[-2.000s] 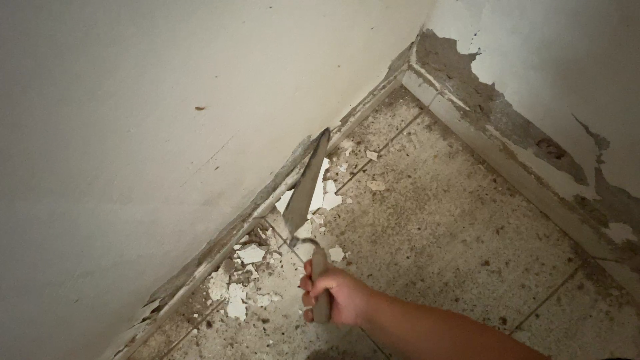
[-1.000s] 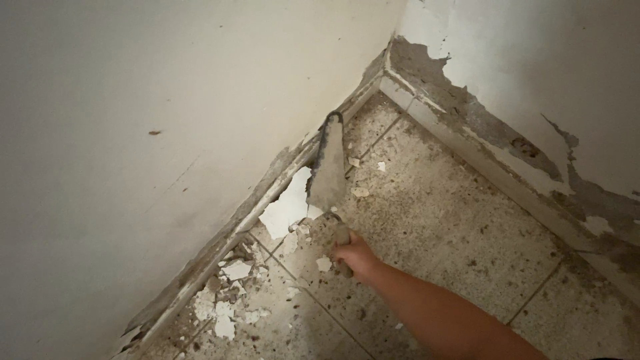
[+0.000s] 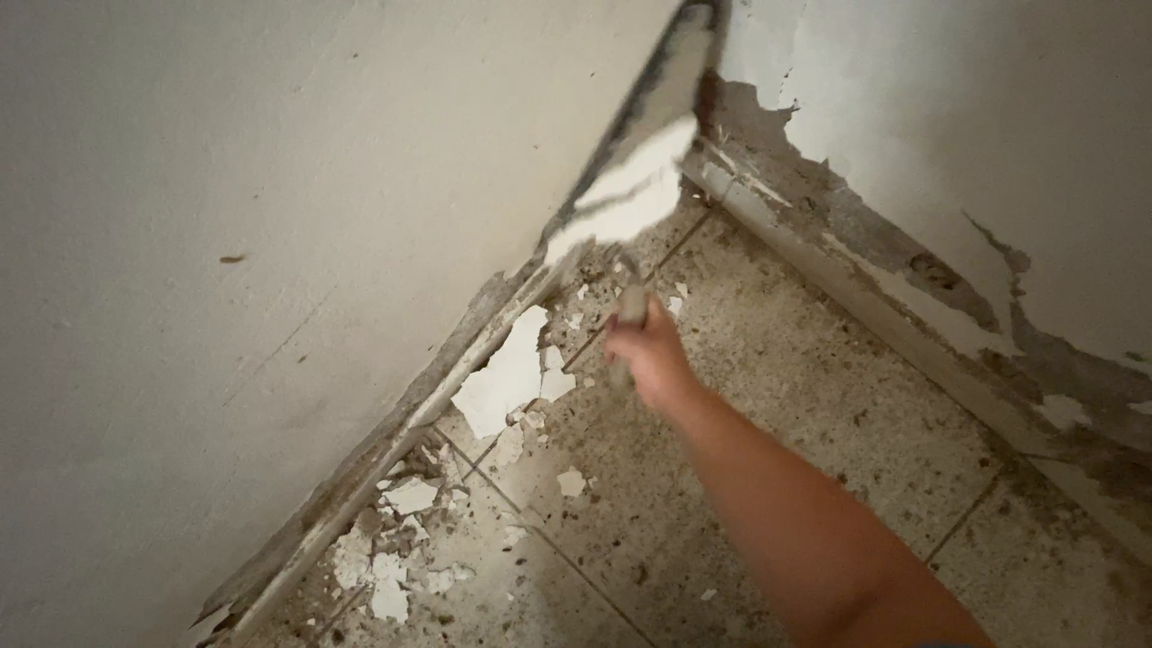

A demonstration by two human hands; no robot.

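My right hand (image 3: pixel 650 346) grips the handle of a pointed trowel (image 3: pixel 670 81), whose long blade lies along the foot of the left wall (image 3: pixel 315 162) close to the corner. Blurred white paint flakes (image 3: pixel 634 193) show over the lower part of the blade; whether they rest on it or hang from the wall I cannot tell. Below the hand's left side, a large white paint flake (image 3: pixel 506 378) lies on the tiled floor (image 3: pixel 774 396) against the baseboard. My left hand is out of the picture.
Broken plaster and paint bits (image 3: pixel 391 544) are strewn along the left baseboard (image 3: pixel 360 495). The right wall (image 3: pixel 1008 144) has a band of bare, crumbling plaster (image 3: pixel 864 216) above its baseboard (image 3: pixel 837 288). Grout lines and dirt specks cross the floor.
My right hand has moved the trowel up along the left wall toward the corner. White flakes now show at the blade, and a large flake lies on the floor behind it.
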